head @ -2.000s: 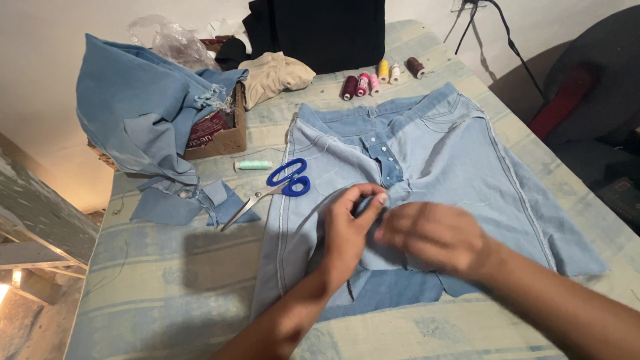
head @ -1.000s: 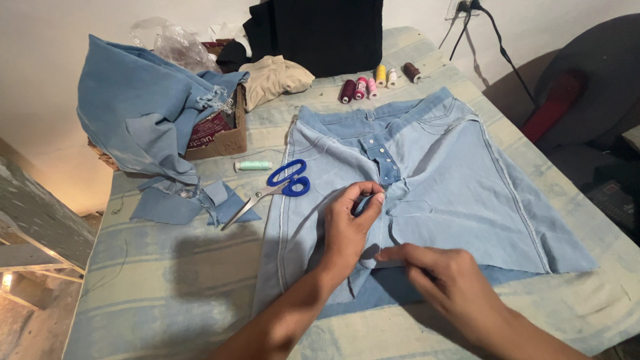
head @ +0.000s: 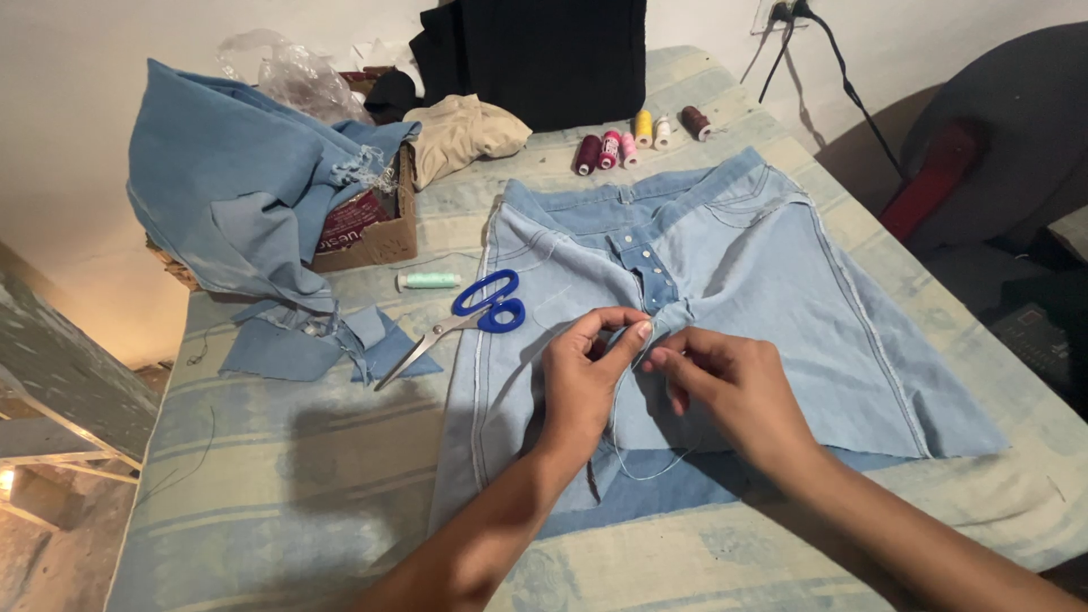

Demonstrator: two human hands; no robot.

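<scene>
A light-blue denim garment (head: 765, 297), inside out with its seams showing, lies spread on the table. My left hand (head: 591, 365) pinches a fold of it just below the buttoned fly (head: 650, 270). Close on the right is my right hand (head: 722, 374), its thumb and forefinger together near the fold; whether a needle is between them cannot be made out. Pale thread (head: 625, 463) loops down below both hands. Blue-handled scissors (head: 476, 316) rest partly on the garment's left edge, beside a spool of mint-green thread (head: 429, 280).
Several thread spools (head: 610, 149) stand or lie behind the waistband. A cardboard box (head: 391, 238) at the back left holds denim and a beige cloth (head: 467, 132). Denim scraps (head: 289, 344) lie before it. Black fabric (head: 552, 59) is at the back, a dark chair (head: 1003, 127) at right.
My right hand has come up from the lower part of the garment to the fold beside my left hand. My left hand keeps its pinch in about the same place.
</scene>
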